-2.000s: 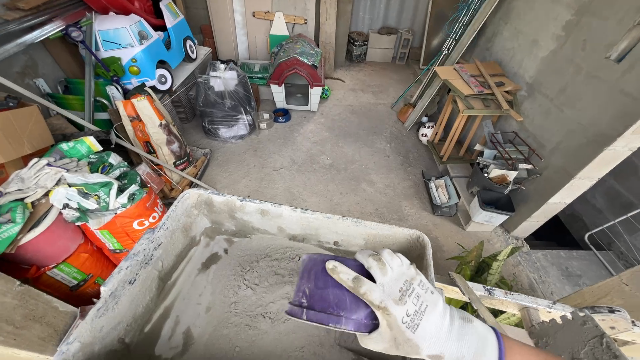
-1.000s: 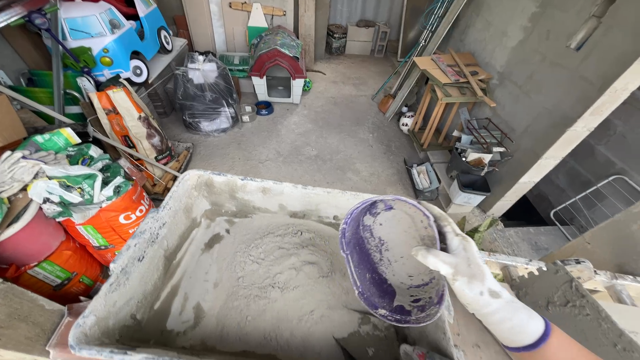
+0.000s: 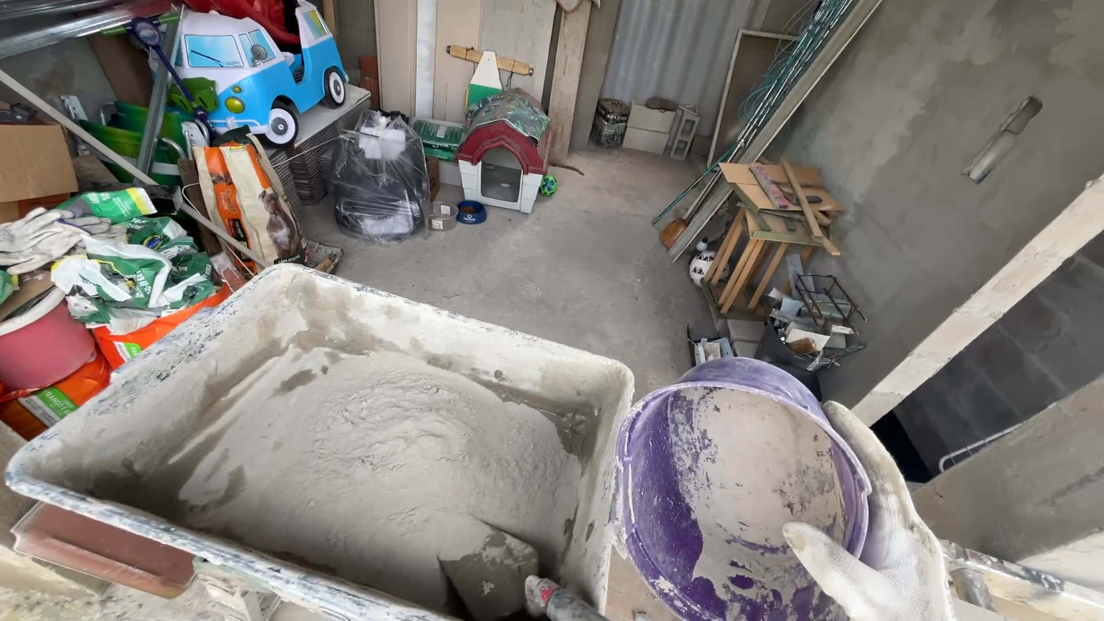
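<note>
My right hand (image 3: 888, 535), in a white work glove, grips the rim of a purple plastic bucket (image 3: 664, 492) smeared inside with grey mortar, thumb inside the rim. The bucket is tilted so its mouth faces me, just right of a large mortar-crusted tub (image 3: 595, 371). Pale grey mortar (image 3: 431, 440) lies heaped in the tub. In its near right corner rests a trowel blade (image 3: 492, 569), with a worn red and grey handle (image 3: 556, 599) beside it at the bottom edge. My left hand is not in view.
Left of the tub stand a red bucket (image 3: 43, 341) and plastic sacks (image 3: 147, 267). Beyond it are a wrapped bundle (image 3: 379, 181), a plastic doghouse (image 3: 504, 164) and concrete floor (image 3: 552, 259). A wooden stool (image 3: 750, 250) and a crate of scraps (image 3: 798, 336) stand at the right wall.
The purple bucket was over the tub, first on its side, then with its mouth turned up; my right hand has moved it right, beyond the tub's edge. The trowel blade now shows more fully.
</note>
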